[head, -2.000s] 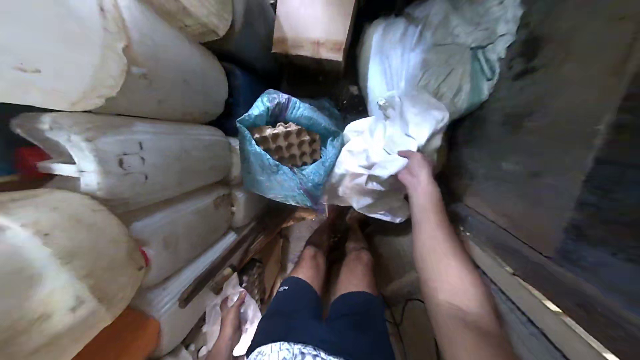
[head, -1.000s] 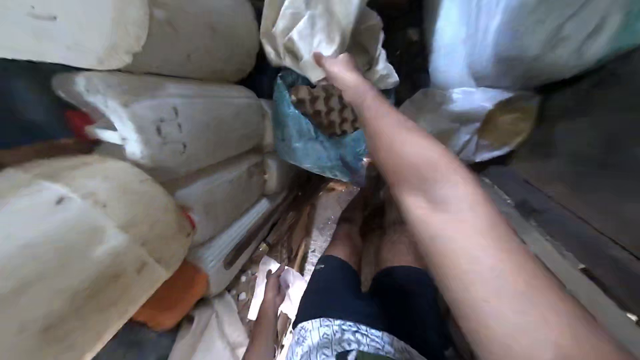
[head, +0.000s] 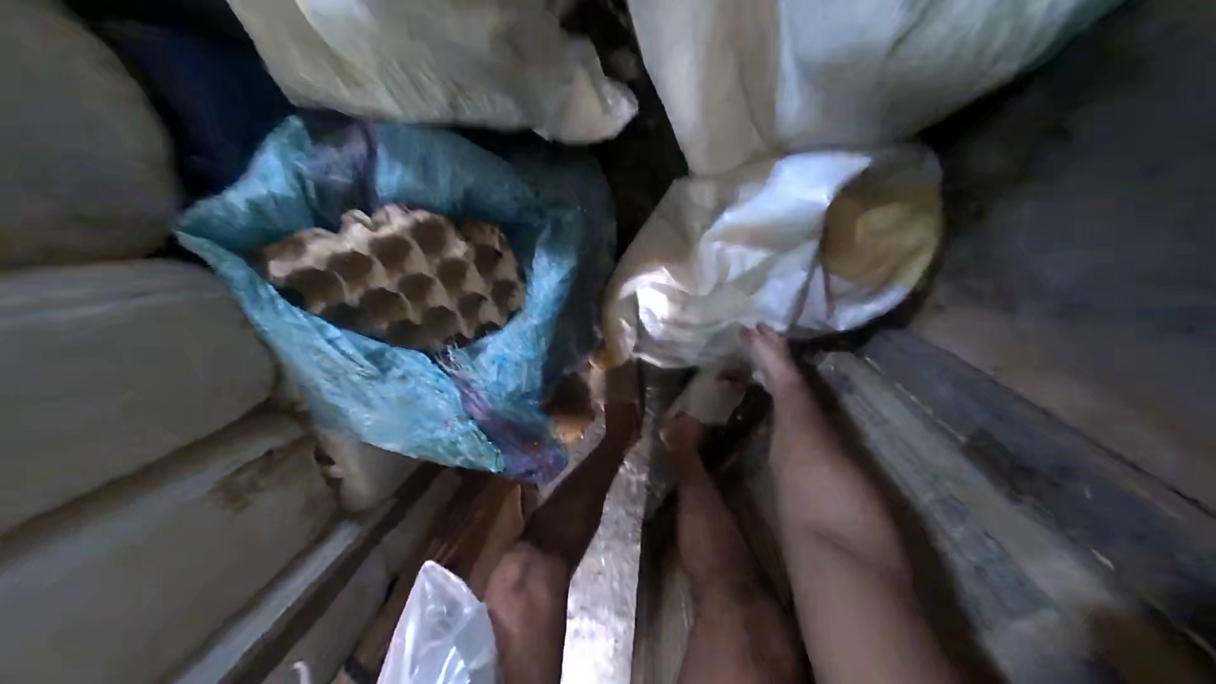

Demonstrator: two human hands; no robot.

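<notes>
My right hand is at the lower edge of a white sack whose round mouth shows something yellowish-brown inside; whether its fingers grip the sack I cannot tell. To the left, a blue woven sack stands with its mouth spread around a molded-pulp egg tray. A clear plastic bag shows at the bottom, left of my knee. My left hand is out of sight, with only a dark band and part of the wrist visible beside that bag.
Large off-white plastic containers line the left side. Beige sacks and a bulky white sack lie at the far side. Wooden boards run along the right, and a pale strip lies between my legs.
My right hand has moved from above the blue sack to the white sack on the right. The pale cloth or sack it held over the egg tray is no longer in it. The view has shifted.
</notes>
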